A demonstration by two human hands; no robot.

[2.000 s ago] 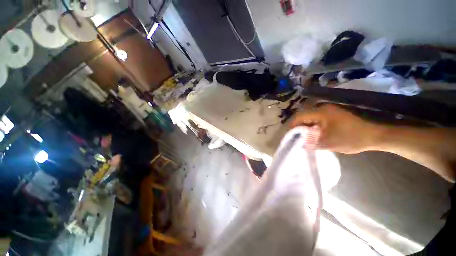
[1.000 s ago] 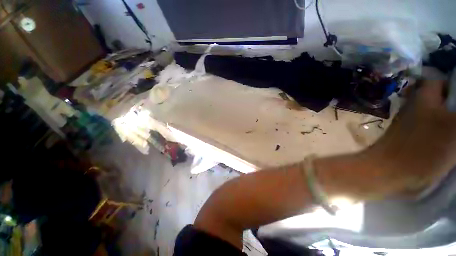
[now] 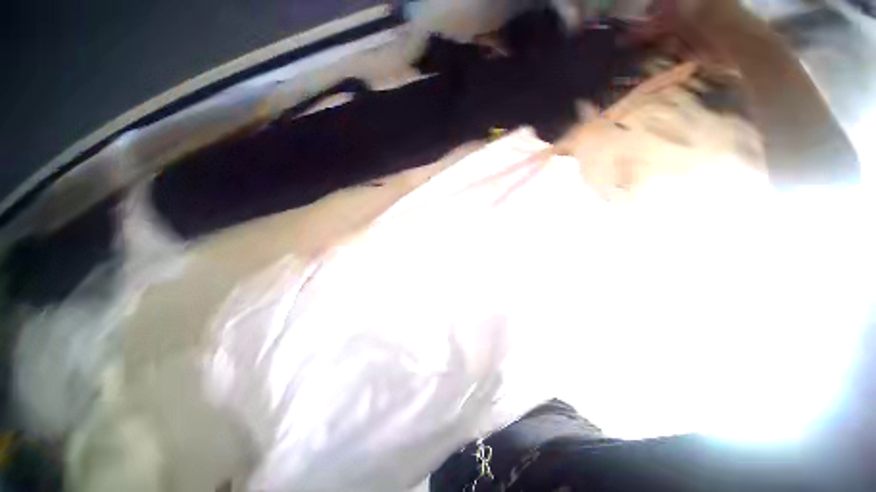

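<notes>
A white garment (image 3: 403, 317) lies across the pale-brown table and runs toward the right, where glare washes out its shape. A thin pinkish strip or edge (image 3: 624, 106) stretches from the garment toward the upper right. A bare forearm reaches in at the upper right and appears to be my right arm. My right hand (image 3: 684, 34) is blurred near the top edge, close to the strip's far end; its fingers and grip are unclear. My left hand is not visible.
A long black fabric bundle (image 3: 317, 163) lies along the back of the table (image 3: 231, 274). Whitish cloth (image 3: 67, 356) is at the left. A dark panel (image 3: 144, 58) stands behind. Dark clothing (image 3: 557, 447) shows at the bottom edge.
The view has moved closer over the table. The white garment now covers much of it. The braceleted arm that crossed the front is no longer seen, and glare fills the right side.
</notes>
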